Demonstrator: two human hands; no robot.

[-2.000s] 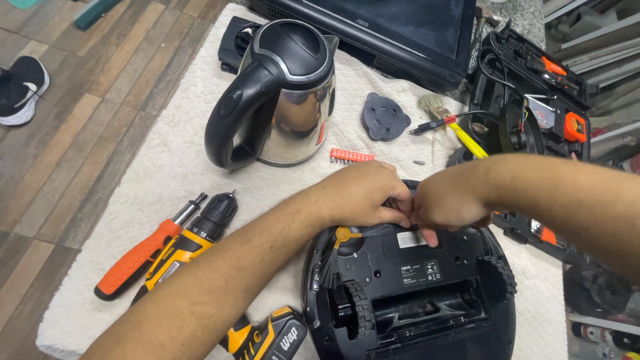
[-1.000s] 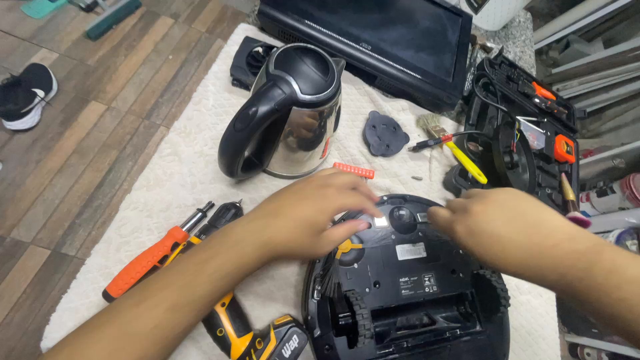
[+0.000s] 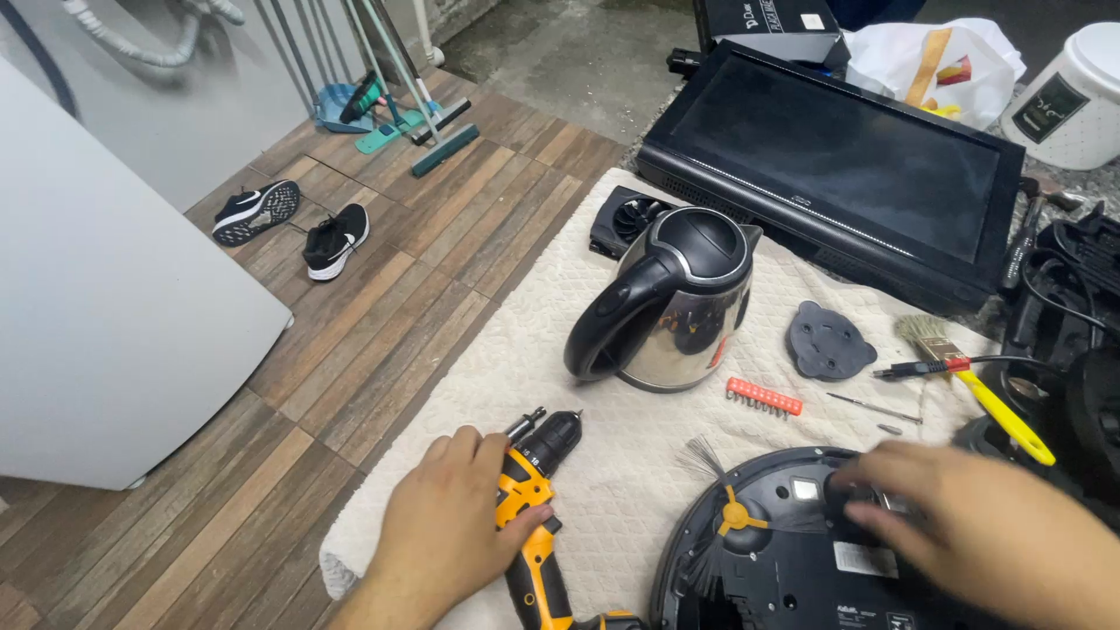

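Note:
My left hand [image 3: 455, 521] lies over the orange-handled screwdriver and against the yellow and black cordless drill [image 3: 538, 525]; whether its fingers close on either is hidden. The screwdriver's metal shaft [image 3: 525, 425] shows past my fingers. My right hand [image 3: 932, 507], slightly blurred, is over the front caster area of an upturned black robot vacuum [image 3: 787, 569], thumb and fingers apart; what lies under them is partly hidden. A yellow-hubbed side brush [image 3: 739, 516] sits at the vacuum's edge. A red strip of screwdriver bits [image 3: 763, 396] and a thin metal tool [image 3: 875, 408] lie beyond the vacuum.
A steel kettle [image 3: 678, 306] stands mid-cloth, near a small fan unit [image 3: 628, 219] and a flat monitor [image 3: 831, 166]. A dark plastic cover [image 3: 827, 341], a yellow-handled paintbrush [image 3: 997, 411] and a cable [image 3: 919, 368] lie right. Black shoes [image 3: 337, 241] are on the floor.
My left hand has gone from the robot vacuum to the drill and screwdriver. My right hand stays over the vacuum. The view has swung left and up.

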